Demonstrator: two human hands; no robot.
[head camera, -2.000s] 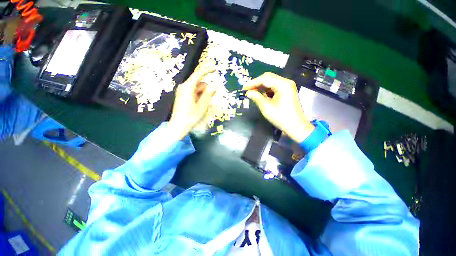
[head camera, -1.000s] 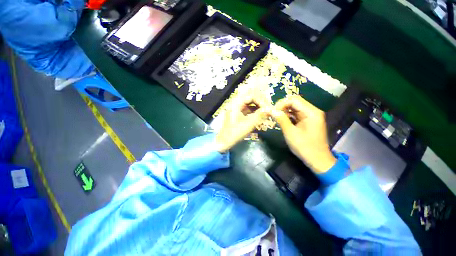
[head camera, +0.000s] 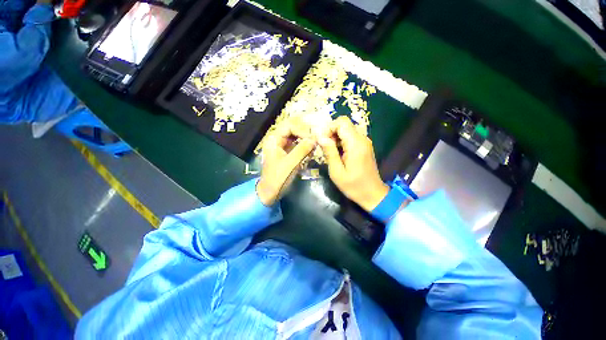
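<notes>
My left hand (head camera: 286, 159) and my right hand (head camera: 352, 163) meet fingertip to fingertip over a loose heap of small cream pieces (head camera: 319, 86) on the green mat. The fingertips are pinched together; whatever lies between them is too small and blurred to make out. A blue band (head camera: 393, 199) is on my right wrist. A black parts tray (head camera: 229, 136) left of the heap holds more cream pieces (head camera: 242, 86) and clear plastic. To the right, a tablet unit (head camera: 458, 186) with a pale panel lies in a black frame, partly behind my right sleeve.
Small mixed parts (head camera: 551, 247) lie at the right. Another tablet unit (head camera: 136, 33) lies at the upper left, and a black tray (head camera: 352, 20) is on the green conveyor (head camera: 465, 73). A person's blue sleeve (head camera: 30, 73) is at the left edge. A dark item lies below my right hand.
The hands were apart two seconds ago, with a small dark part at my right fingertips; now the fingertips meet and that part is not visible. The camera view has shifted.
</notes>
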